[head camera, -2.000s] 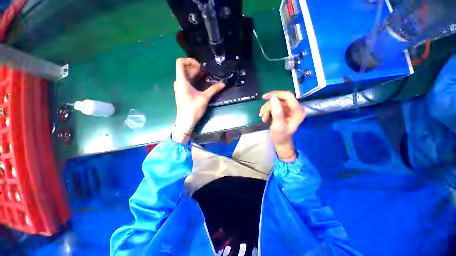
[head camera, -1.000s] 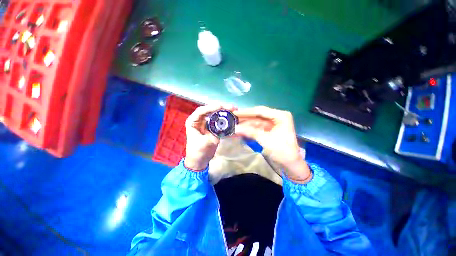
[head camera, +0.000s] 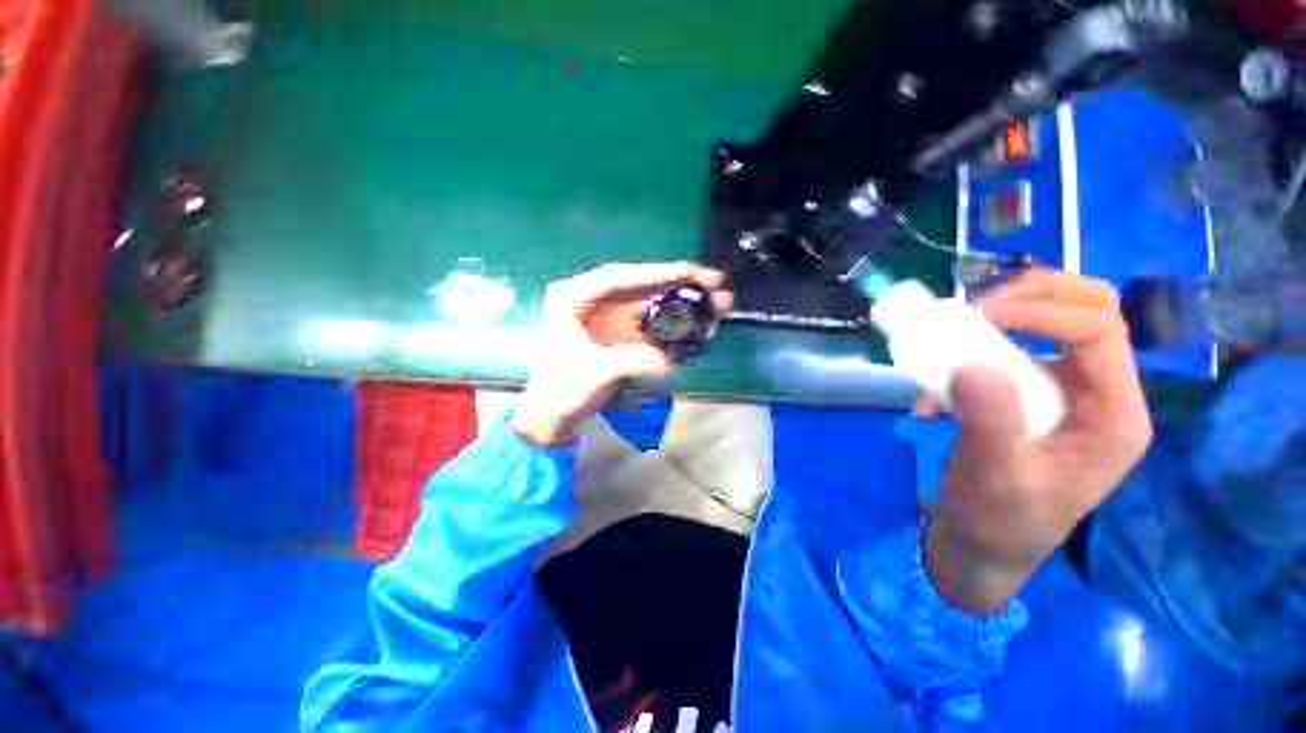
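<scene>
My left hand (head camera: 587, 341) holds a round dark workpiece (head camera: 679, 318) by its edges, its face turned up, just above the bench's near edge. My right hand (head camera: 1053, 408) grips a white squeeze bottle (head camera: 963, 351) to the right of it. The bottle's thin nozzle points up and left, over the black fixture plate (head camera: 802, 294), apart from the workpiece. Whether the nozzle touches the fixture cannot be told. The fixture's metal linkage lies beyond both hands.
A blue control box (head camera: 1132, 186) with red digits stands right of the fixture. Red trays (head camera: 57, 315) are stacked at far left, near two dark round parts (head camera: 178, 236). A clear plastic piece (head camera: 473, 294) lies on the green bench (head camera: 430, 143). A red crate (head camera: 413, 465) is below the edge.
My right hand has left the workpiece and now holds the bottle, which stood on the bench. My left hand keeps the workpiece. The view has swung right.
</scene>
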